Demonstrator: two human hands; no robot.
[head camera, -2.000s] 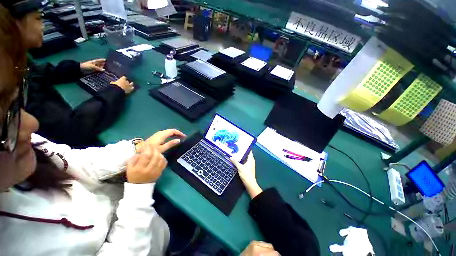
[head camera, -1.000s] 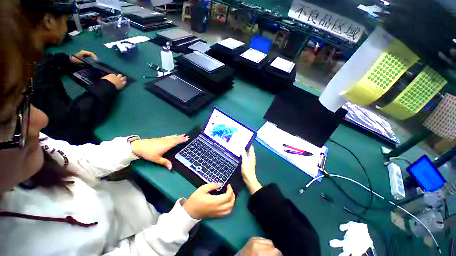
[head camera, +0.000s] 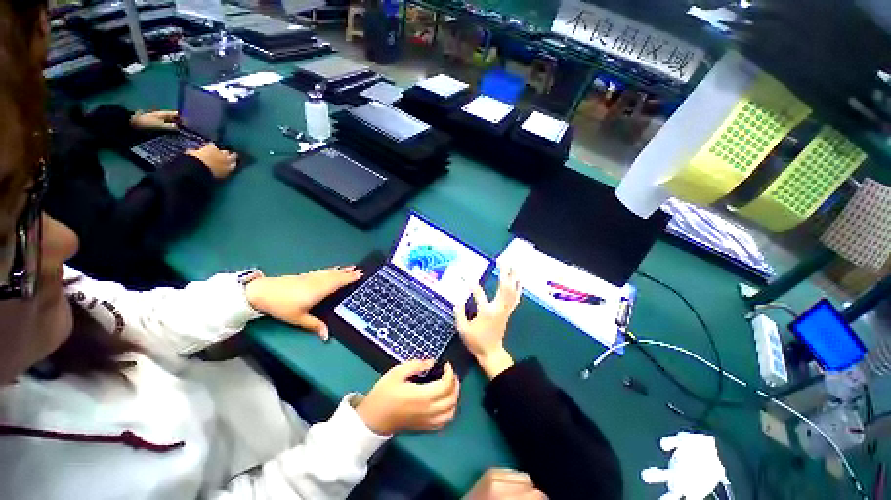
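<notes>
A small silver-grey mini laptop (head camera: 393, 317) stands open on a black mat, its lit screen showing a blue swirl. My right hand (head camera: 488, 322), in a black sleeve, is at the screen's lower right edge with fingers raised and apart. A small dark patch shows between the fingers; I cannot tell what it is. My left hand (head camera: 503, 485) is cut off by the bottom edge, its fingers hidden. A neighbour's hand (head camera: 408, 396) holds something small and dark at the laptop's front right corner; their other hand (head camera: 303, 295) lies flat left of the laptop.
A clipboard with white paper (head camera: 547, 278) and pink-red and dark pens lies right of the laptop. Farther right are cables, a power strip (head camera: 771, 350), a lit blue screen (head camera: 827, 334) and a white glove (head camera: 687, 467). Stacked laptops (head camera: 391, 132) and a bottle (head camera: 317, 115) stand behind.
My right hand has loosened from the screen's edge and its fingers have spread upward. The neighbour's raised hand has come down to the laptop's front corner, the other flat onto the mat.
</notes>
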